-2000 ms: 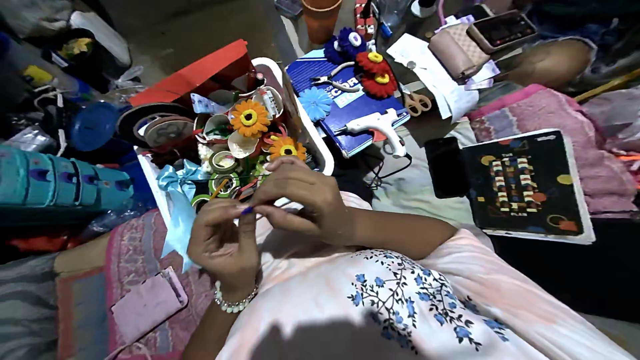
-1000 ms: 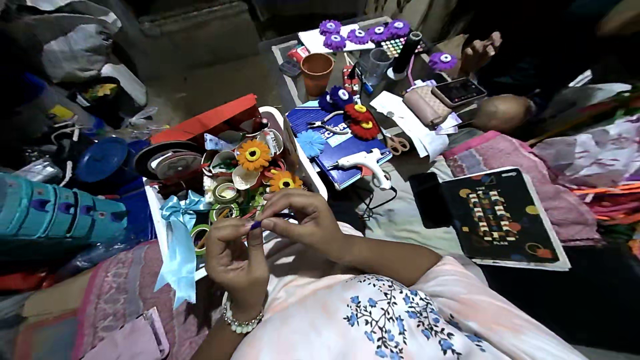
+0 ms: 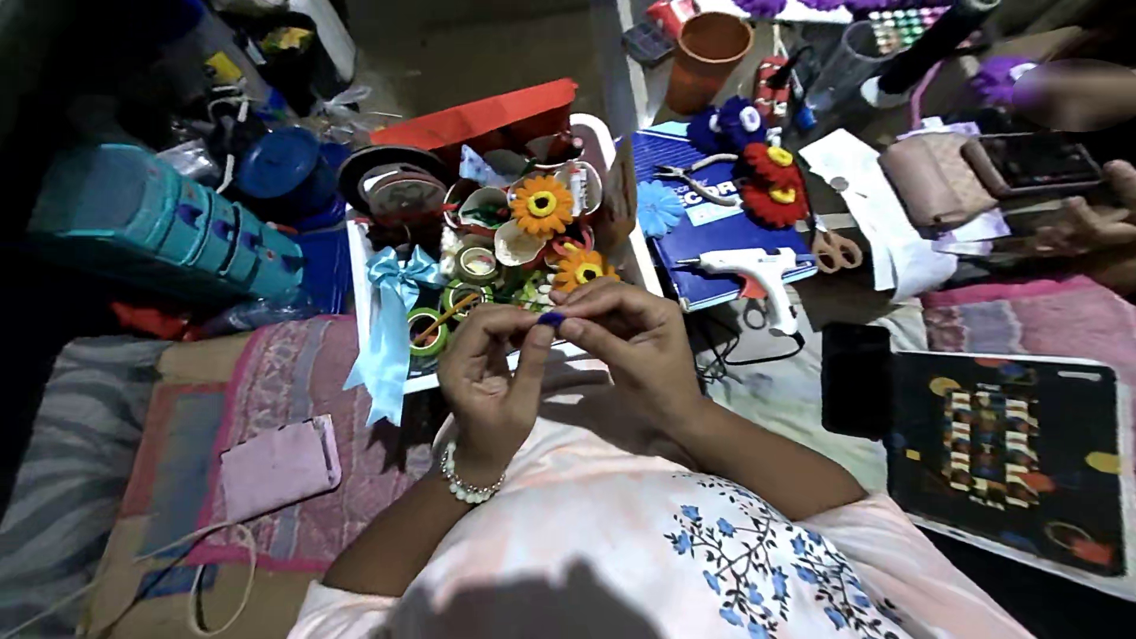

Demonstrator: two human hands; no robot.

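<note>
A small dark purple-blue piece point(image 3: 551, 319), too small to name surely, is pinched between the fingertips of both hands. My left hand point(image 3: 497, 359), with a beaded bracelet at its wrist, grips it from the left. From the right, my right hand point(image 3: 626, 342) holds it with thumb and forefinger. Just beyond the hands stands a white basket point(image 3: 652, 266) with rolls of green tape point(image 3: 428, 332), orange artificial flowers point(image 3: 541, 205) and a light-blue ribbon bow point(image 3: 401, 271) at its left side.
Right of the basket, a blue box point(image 3: 683, 257) carries a white glue gun point(image 3: 754, 271), pliers point(image 3: 706, 182) and red flowers point(image 3: 774, 195). Scissors point(image 3: 836, 251), a black phone point(image 3: 856, 380) and a dark book point(image 3: 1003, 453) lie farther right. Another person's hand point(image 3: 1087, 222) shows at the right edge. Teal drawers point(image 3: 169, 222) stand left.
Both hands stay together at the small dark piece, with slight shifts of the fingers. The view has shifted somewhat.
</note>
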